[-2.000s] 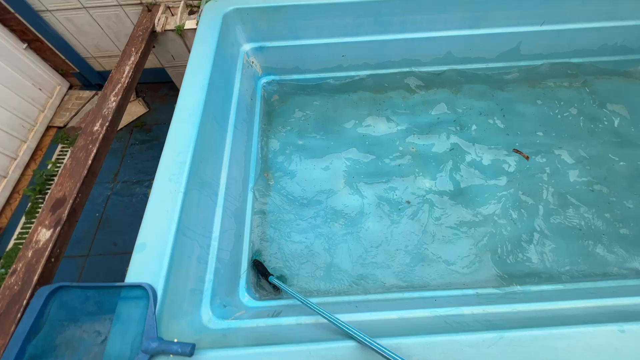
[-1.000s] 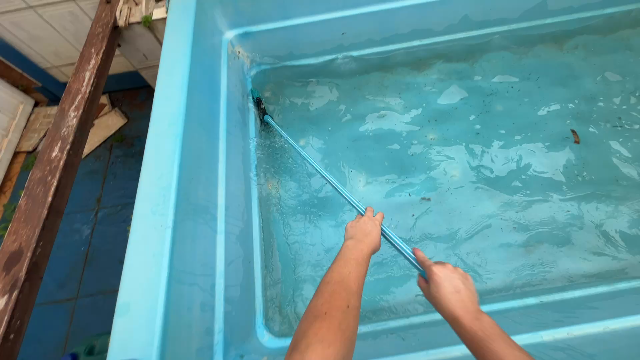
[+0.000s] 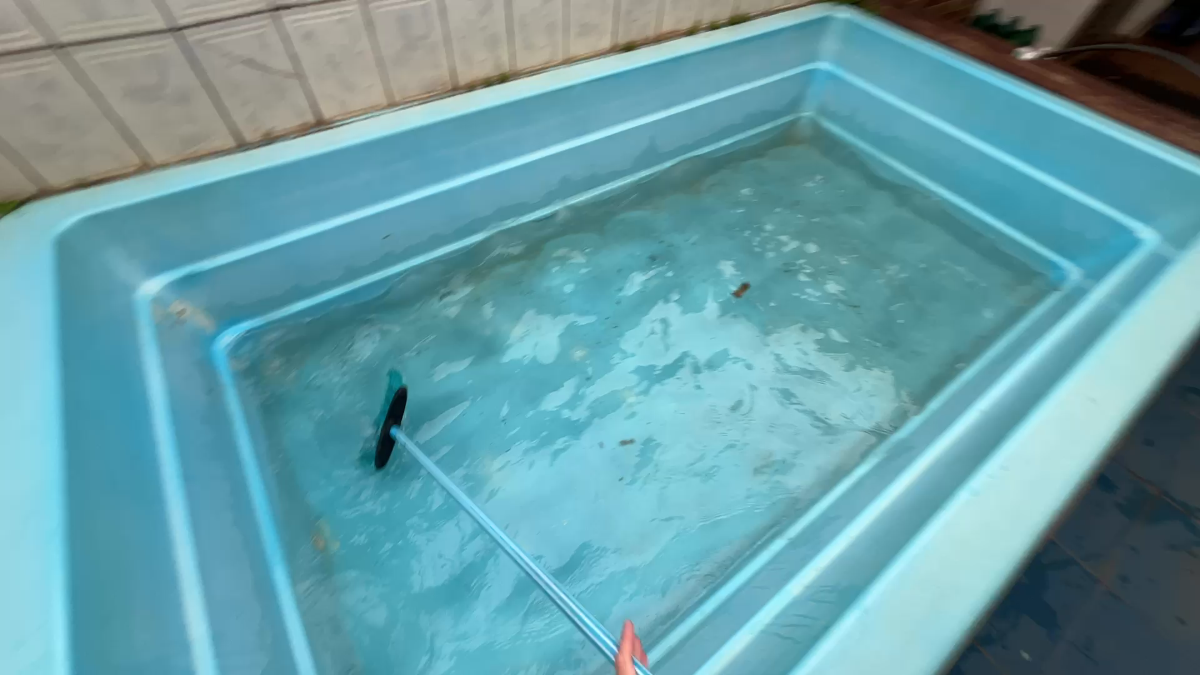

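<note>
A light blue metal pole (image 3: 525, 562) slants down over the pool from its brush head to the bottom edge of the view. The brush head (image 3: 391, 427), black-backed with green bristles, is at the pool's left part, in or at the surface of the shallow water (image 3: 600, 394). Only some fingers of one hand, seemingly my left hand (image 3: 630, 649), show at the bottom edge, wrapped against the pole. The rest of that hand is cut off, and my right hand is out of view.
The light blue pool rim (image 3: 1059, 450) runs around stepped walls. A brown leaf (image 3: 742, 290) and smaller debris (image 3: 626, 442) lie in the pool. A pale tiled wall (image 3: 309, 75) borders the far side; dark blue floor tiles (image 3: 1106, 562) are at the lower right.
The view has swung to show the far end of the pool. The brush head has left the side wall it was against and is out in the water. Both hands showed one second ago.
</note>
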